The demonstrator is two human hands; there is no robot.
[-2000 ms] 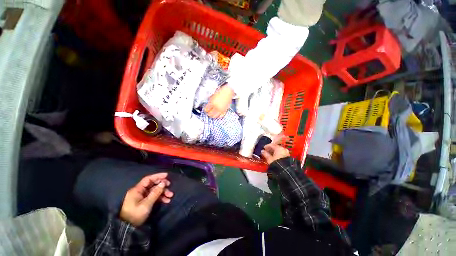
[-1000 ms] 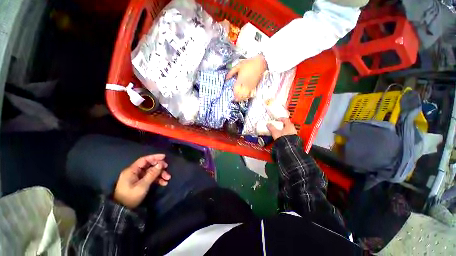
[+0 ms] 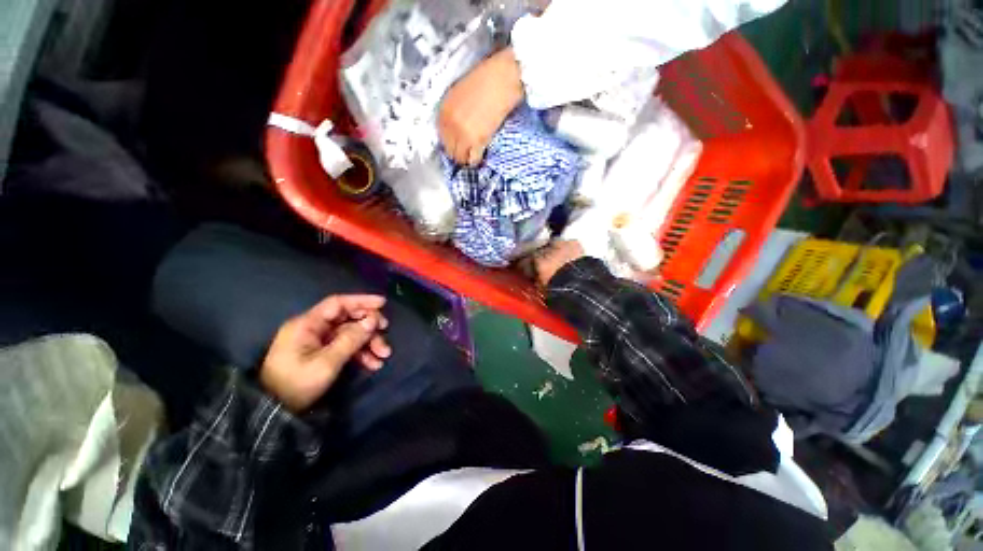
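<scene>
A red plastic basket (image 3: 458,271) with a white tie on its rim stands in front of me. It holds a crinkled clear plastic bag (image 3: 404,102), a blue-and-white checked cloth (image 3: 528,172), a dark roll (image 3: 356,172) and whitish bags (image 3: 658,161). My right hand (image 3: 555,260) reaches over the near rim beside the checked cloth; its fingers are mostly hidden. My left hand (image 3: 327,347) is above my thigh, fingers curled and fingertips together; whether it pinches something small cannot be seen. Another person's hand (image 3: 482,104) is on the checked cloth.
The other person's white sleeve (image 3: 636,38) crosses the basket from the upper right. A red stool (image 3: 878,135) stands at the right. Below it is a yellow basket (image 3: 830,269) with grey cloth (image 3: 819,350). Off-white cloth (image 3: 54,420) is at the lower left.
The basket appears further right in view. My right hand has moved from the whitish bags to the near rim by the checked cloth. The other person's hand has moved left onto the cloth.
</scene>
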